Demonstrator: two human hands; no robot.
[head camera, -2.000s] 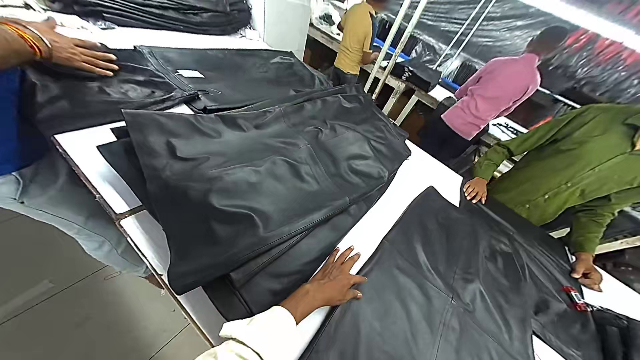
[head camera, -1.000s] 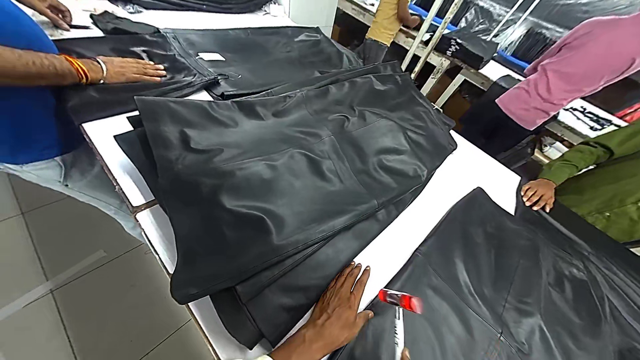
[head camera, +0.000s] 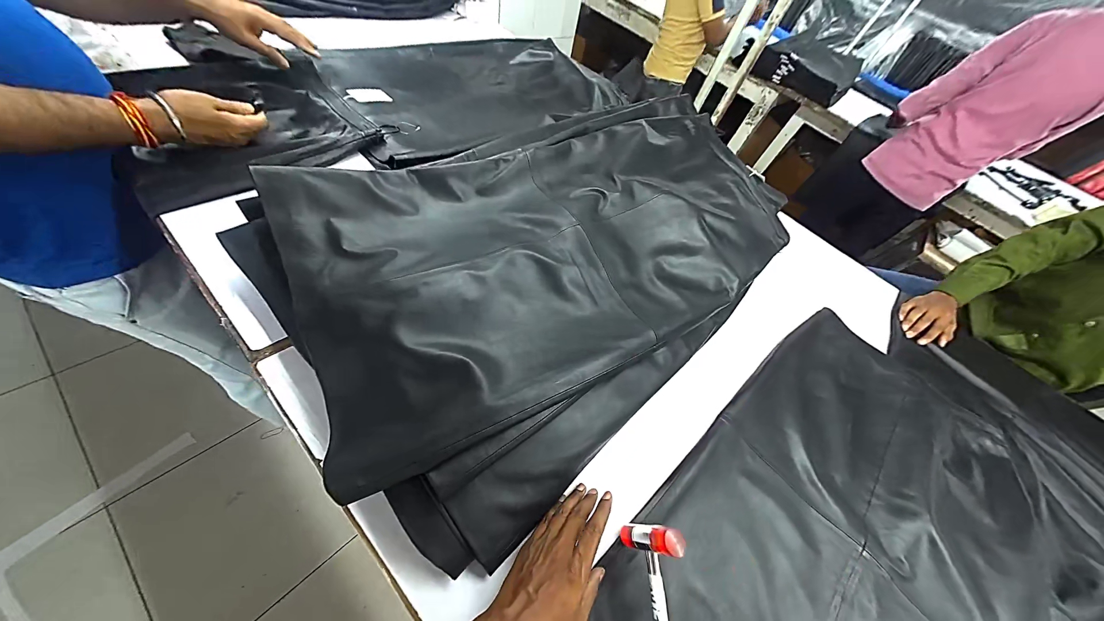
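Note:
My left hand (head camera: 556, 556) lies palm down at the lower middle, fingers slightly apart, across the edge of the black leather-like garment (head camera: 828, 483) on the right and the white tabletop (head camera: 716, 362). Its fingertips are close to the pile of black leather-like garments (head camera: 466, 285), and nothing is held in it. Just right of it, a small mallet with red faces (head camera: 653, 540) is over the right garment, head up and handle running out of the bottom edge. My right hand is out of view, so its hold on the handle cannot be seen.
At upper left, a person in blue handles another black garment (head camera: 466, 86) bearing a white tag (head camera: 368, 95). At right, a co-worker's hand (head camera: 929, 317) rests on the garment edge. Other people stand by shelving behind. The table's edge (head camera: 285, 401) borders a tiled floor.
The red mallet, out of view two seconds ago, came into view beside my left hand. The left hand stays by the right garment's edge. The view has shifted.

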